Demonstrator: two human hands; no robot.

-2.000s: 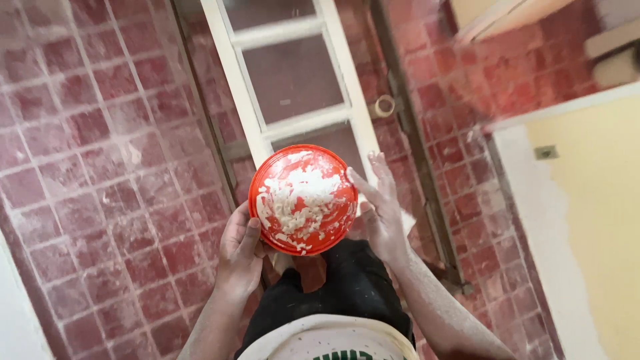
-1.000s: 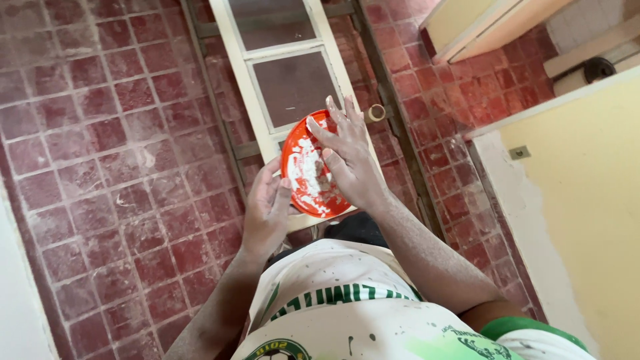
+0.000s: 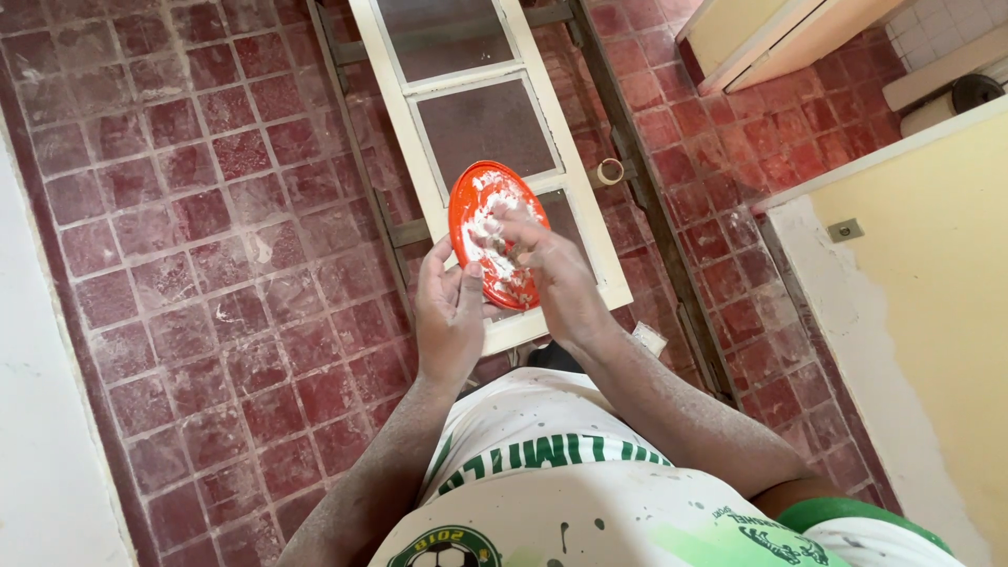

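Observation:
My left hand (image 3: 453,315) grips the lower left rim of a red plastic lid (image 3: 470,206), its thumb on the front. White paste, like putty or filler, is smeared across the lid's inner face (image 3: 492,189). The lid is tilted. Over its right part is my right hand (image 3: 559,276), fingers bent and touching or close to the paste; the fingertips are blurred. I cannot make out any tool in it. Below the lid lies a white-painted window frame (image 3: 602,244) with glass panes (image 3: 484,130).
Dark wooden rails (image 3: 646,181) run along both sides of the frame. A roll of tape (image 3: 609,172) rests by the right rail. Around them is a red tiled floor (image 3: 260,252). A yellow wall with an outlet (image 3: 846,230) stands at right, and an open door (image 3: 764,39) at upper right.
The lid faced the camera two seconds ago with my right hand at its right edge; now it is tilted and my right fingers are over the paste. The view has shifted.

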